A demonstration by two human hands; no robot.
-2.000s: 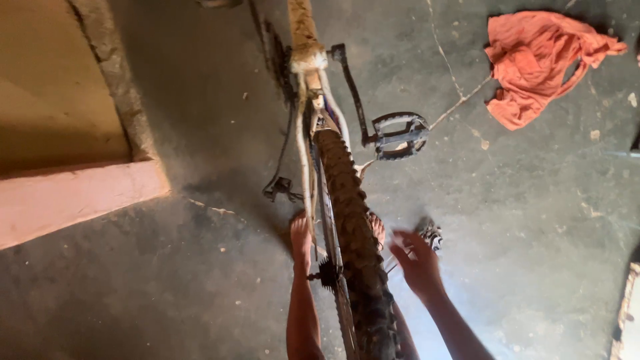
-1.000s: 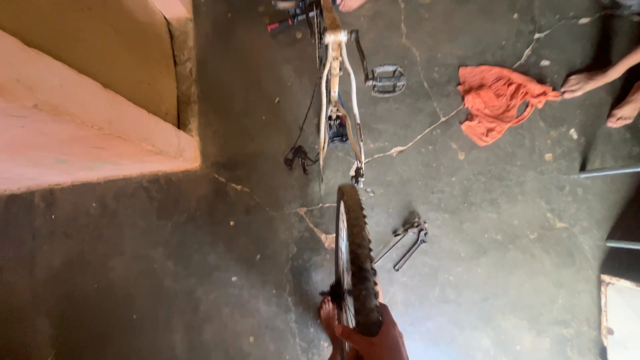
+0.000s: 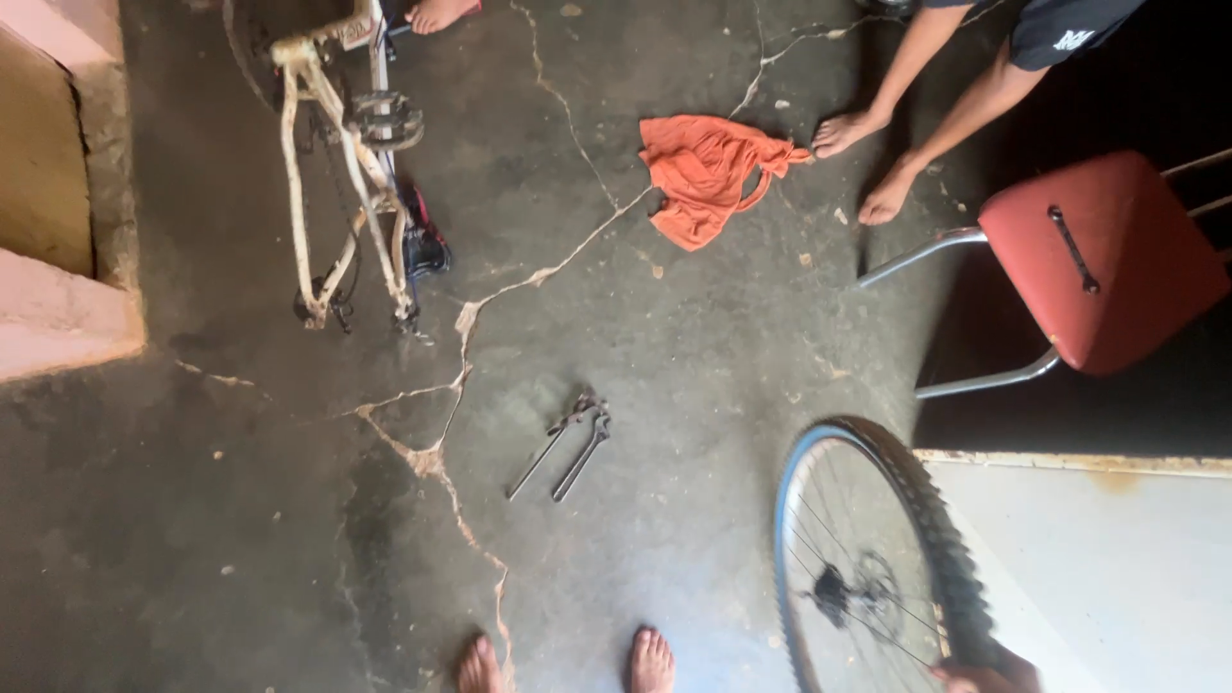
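At the lower right, my right hand (image 3: 987,671) grips the tyre and rim of a bicycle wheel (image 3: 948,520). The wheel has a knobby black tyre, a blue-edged rim, a sprocket cluster and a disc rotor at its hub. My left hand is not in view. The pale bicycle frame (image 3: 293,183) lies at the upper left, its rear end without a wheel, with a black pedal (image 3: 387,120) beside it. On the floor between frame and wheel lie metal hand tools (image 3: 582,452), one of them a wrench.
An orange cloth (image 3: 703,168) lies on the cracked concrete floor, touched by another person's foot (image 3: 847,132). A red-seated chair (image 3: 1088,308) with a wrench (image 3: 1073,250) on it stands at the right. A pink wall corner (image 3: 67,318) juts in at the left. Another person's foot (image 3: 440,13) is near the frame.
The wheel, between the frame's rear end and my feet one second ago, is now far to the right in my right hand. The frame now lies further left and tilted. The view has shifted.
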